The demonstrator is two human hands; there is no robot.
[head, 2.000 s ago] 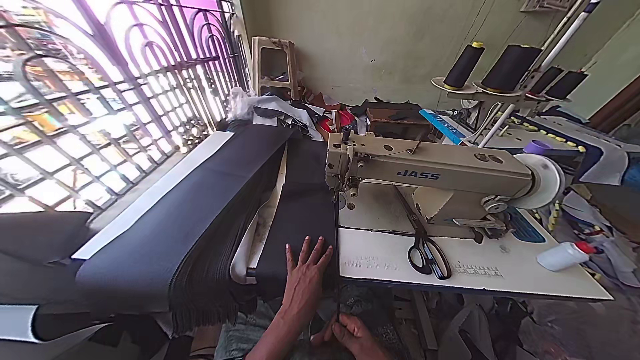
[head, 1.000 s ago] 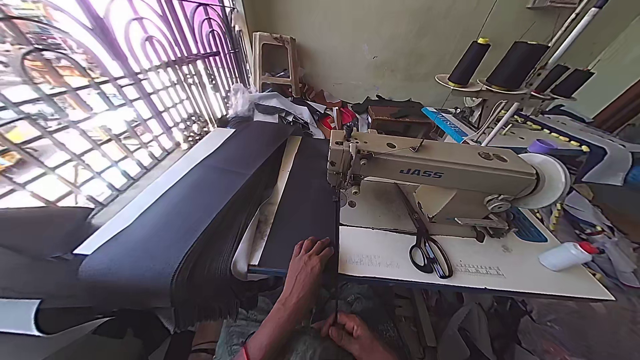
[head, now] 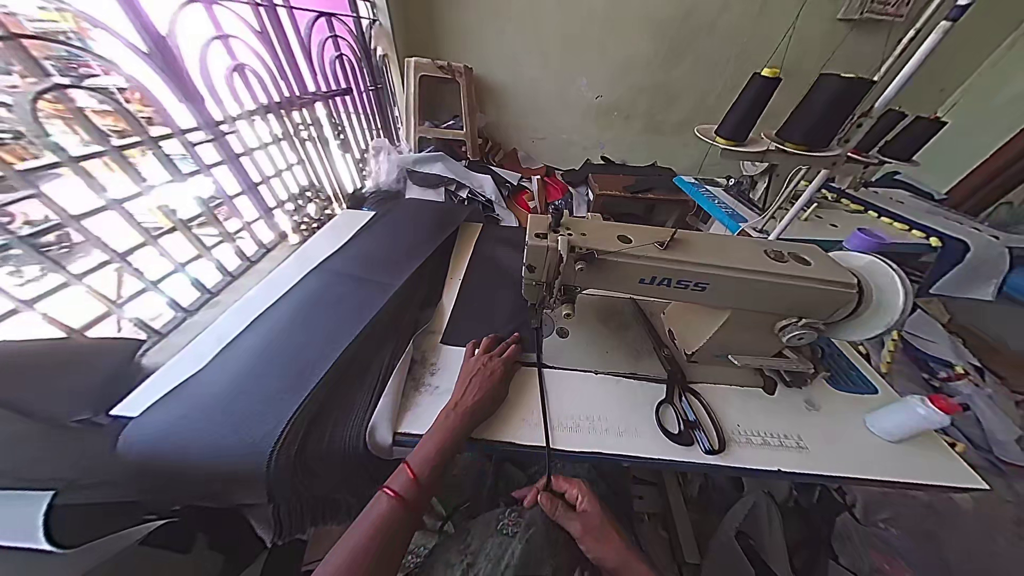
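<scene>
A beige Jass sewing machine (head: pixel 712 276) stands on a pale table (head: pixel 592 416). Under its presser foot lies the edge of a dark fabric panel (head: pixel 488 296). My left hand (head: pixel 486 376) rests flat on the near end of that panel, its fingers a little apart, left of the needle. From the needle area a narrow black strip (head: pixel 546 416) runs down over the table's front edge. Below that edge my right hand (head: pixel 572 508) pinches the strip between thumb and fingers. Black-handled scissors (head: pixel 688 412) lie right of the strip, blades against the machine bed.
A thick stack of dark fabric (head: pixel 320 320) drapes along the left, beside a window grille (head: pixel 240 120). A white bottle with a red cap (head: pixel 908 418) lies at the right. Black thread cones (head: pixel 824 112) stand behind the machine. Fabric scraps (head: pixel 464 180) and a plastic stool (head: pixel 440 96) are at the back.
The dark panel has moved away from me, past the needle, and more of the pale table shows in front. My left hand has moved forward with it. My right hand still pinches the black strip.
</scene>
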